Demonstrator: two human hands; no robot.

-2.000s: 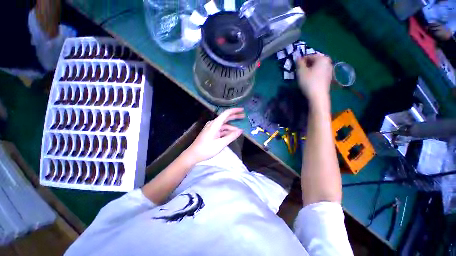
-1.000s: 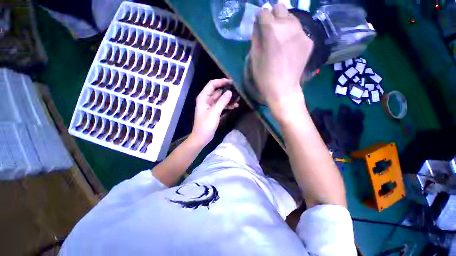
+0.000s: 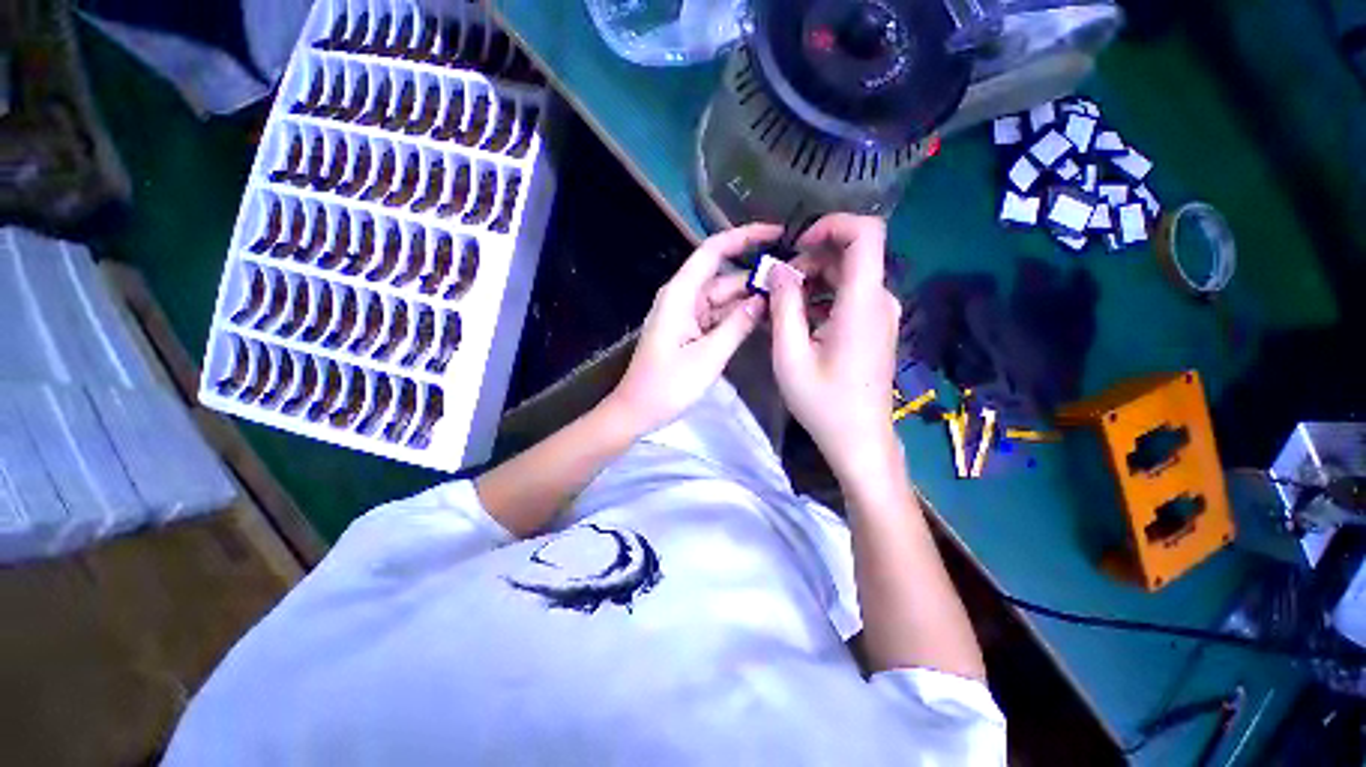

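Note:
A small dark part with a white piece on it is held between both hands, in front of the bench edge. My left hand pinches its left side with thumb and fingers. My right hand has its thumb and fingertips on the white piece and the part's right side. The grey ribbed tape dispenser with a black disc stands just beyond the hands. A loose heap of dark parts lies right of my right hand. Black-and-white taped parts lie in a separate pile beyond it.
The white tray of curved parts is on the left. The orange fixture stands on the green bench at right. Yellow-and-white strips lie near the bench edge. A pale tape roll, clear plastic and a black cable are also there.
My right hand has come down from the dispenser's top to meet my left hand at the small part. My left hand has moved slightly right. The white piece now shows on the part.

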